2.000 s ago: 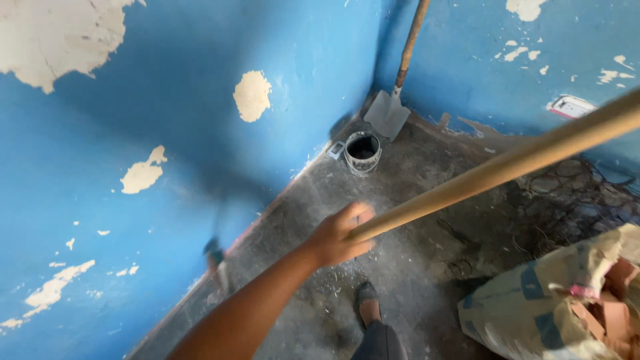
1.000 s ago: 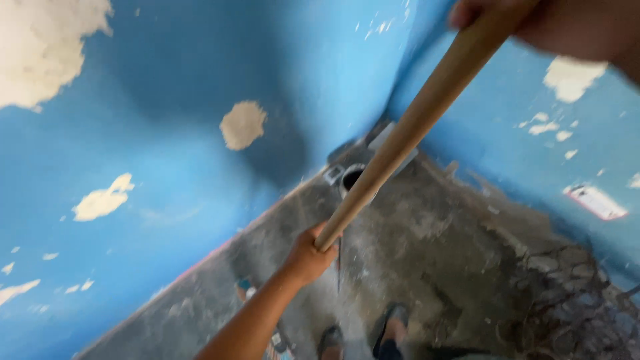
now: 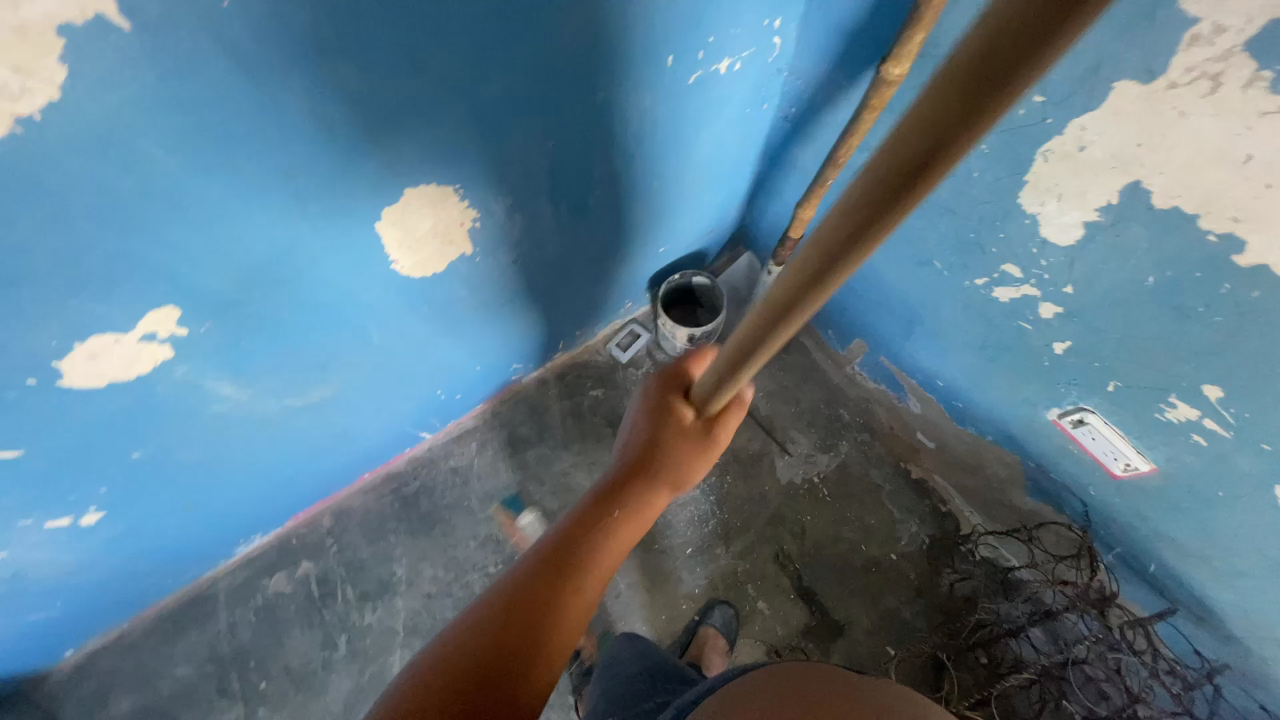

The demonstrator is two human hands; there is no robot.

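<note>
My left hand point(image 3: 680, 425) is closed around the lower end of a long wooden pole point(image 3: 860, 215), which slants up to the upper right and leaves the view at the top. The pole's far end is hidden from sight. My right hand does not show. Beyond my left hand, in the corner, stands a bucket point(image 3: 690, 303) with a dark inside. Behind the pole a shovel with a rough wooden handle point(image 3: 860, 130) leans in the corner, its blade partly hidden.
Blue walls point(image 3: 300, 270) with peeled patches meet at the corner. A small white frame point(image 3: 629, 341) lies beside the bucket. An outlet plate point(image 3: 1104, 442) is on the right wall. Tangled wire point(image 3: 1040, 620) lies at lower right. A blurred object point(image 3: 522, 520) rests on the floor left of my forearm.
My right hand, on the pole's upper part one second ago, has left the view. My left hand still grips the lower end. The view has shifted, and the sack seen two seconds ago is out of frame.
</note>
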